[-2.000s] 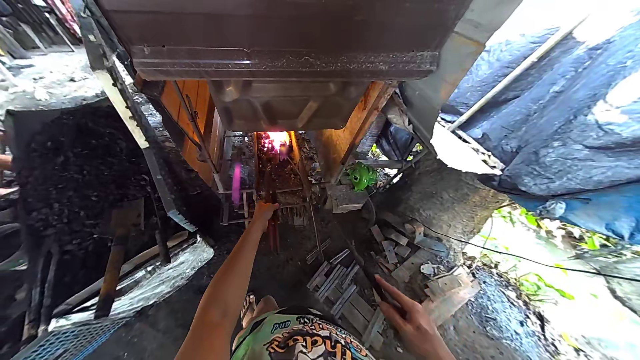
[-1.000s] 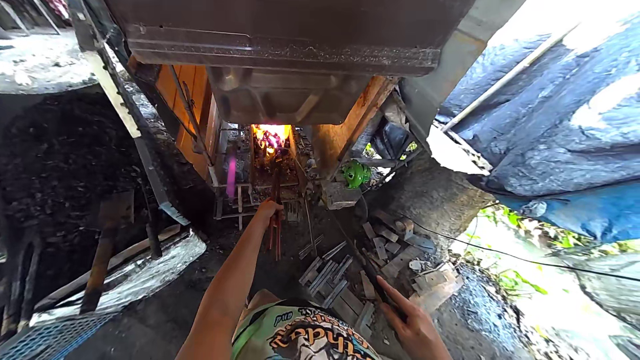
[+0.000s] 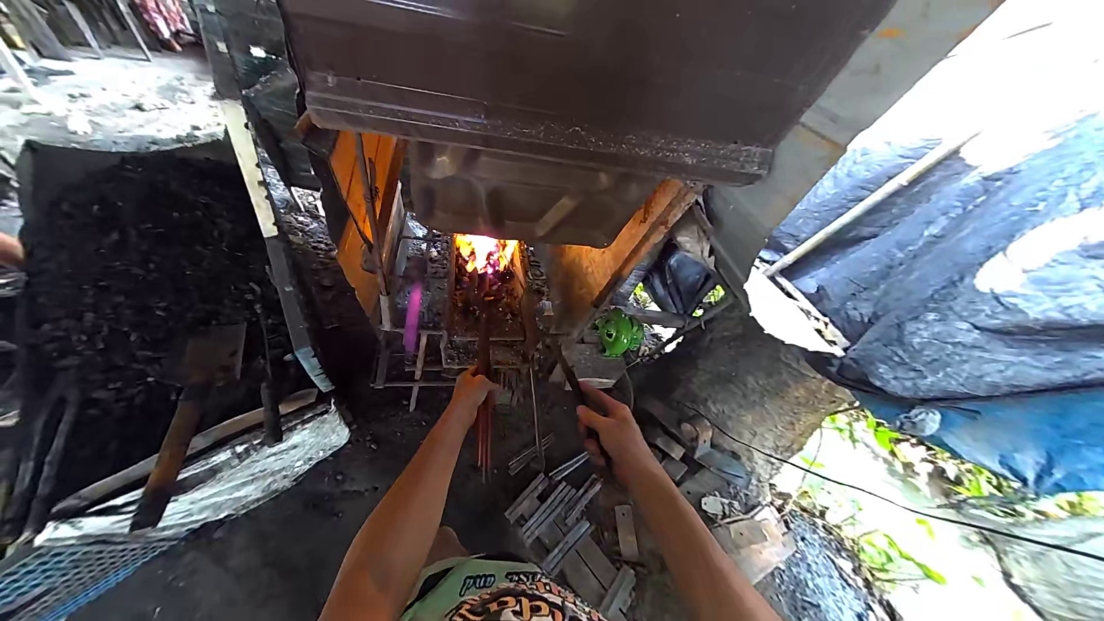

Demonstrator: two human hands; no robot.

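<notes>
In the middle of the view a charcoal fire (image 3: pixel 486 252) burns in a narrow forge under a sheet-metal hood (image 3: pixel 535 95). My left hand (image 3: pixel 473 390) grips a bundle of thin metal rods (image 3: pixel 484 435) whose far part reaches into the forge toward the flames. My right hand (image 3: pixel 611 424) is closed around a long dark tool (image 3: pixel 571 376), its kind unclear, pointing up and left beside the forge's right side. A green blower (image 3: pixel 618 333) sits just beyond that hand. Flat metal bars (image 3: pixel 552 509) lie on the ground between my forearms.
At left lies a heap of charcoal (image 3: pixel 147 259) with a shovel (image 3: pixel 211 354) on it; part of another person's hand (image 3: pixel 10 250) shows at the edge. Wood and metal scraps (image 3: pixel 681 448) lie at right by a dark cable (image 3: pixel 862 492). A blue tarpaulin (image 3: pixel 940 302) hangs beyond.
My right hand has moved up toward the forge with the dark tool in it. My left hand still holds the rods at the forge mouth. The flames look larger than two seconds ago.
</notes>
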